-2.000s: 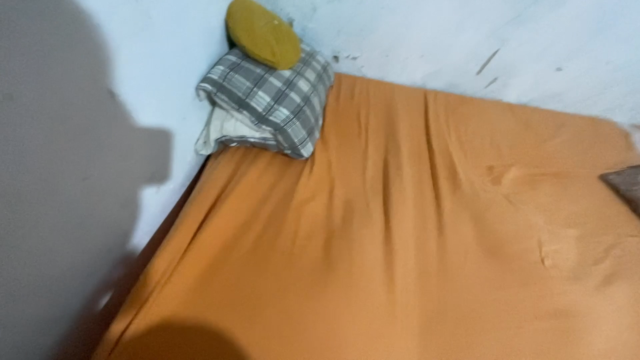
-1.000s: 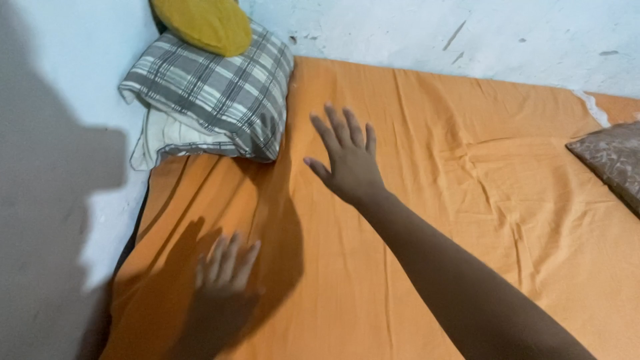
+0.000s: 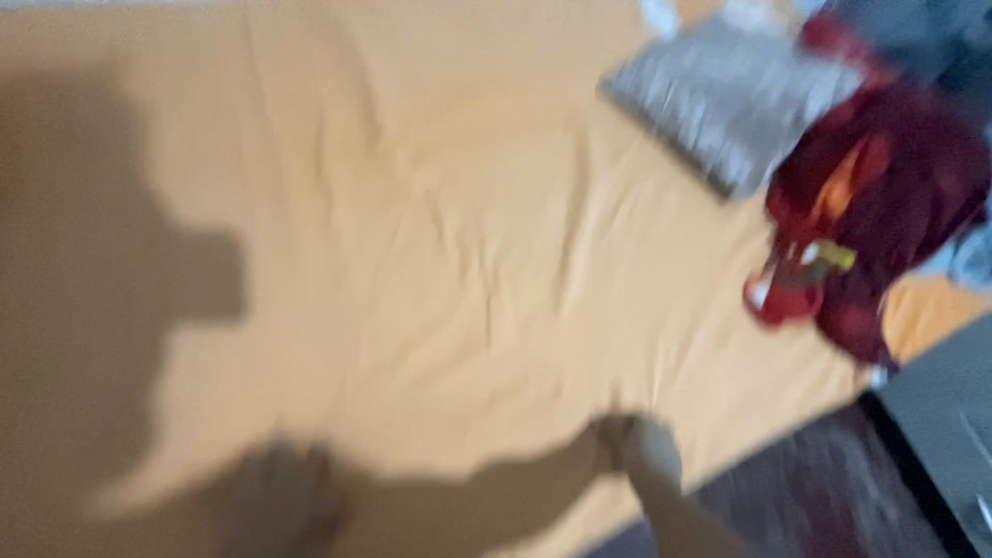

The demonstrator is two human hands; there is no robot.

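Note:
An orange sheet [image 3: 465, 256] with creases covers the bed. My right hand [image 3: 639, 442] is low and right of centre, at the sheet near the bed's near edge; blur hides its fingers and whether it grips the cloth. Low on the left, in shadow, is my left hand [image 3: 287, 488], over or on the sheet, its finger shape too blurred to read. A grey patterned pillow [image 3: 721, 101] lies on the sheet at the upper right. Beside it is a dark red cloth item [image 3: 891, 186] with orange and yellow parts.
Dark bluish cloth [image 3: 922, 39] is heaped at the top right corner. A grey flat-sided object [image 3: 945, 418] with a black edge stands at the right. Dark patterned floor or covering [image 3: 790, 496] shows below the bed's edge. Shadows fall across the left of the sheet.
The view has swung to the right; the plaid and yellow pillows have left it, and the red item has come in. My right hand, spread over the sheet a second ago, is now lower in view.

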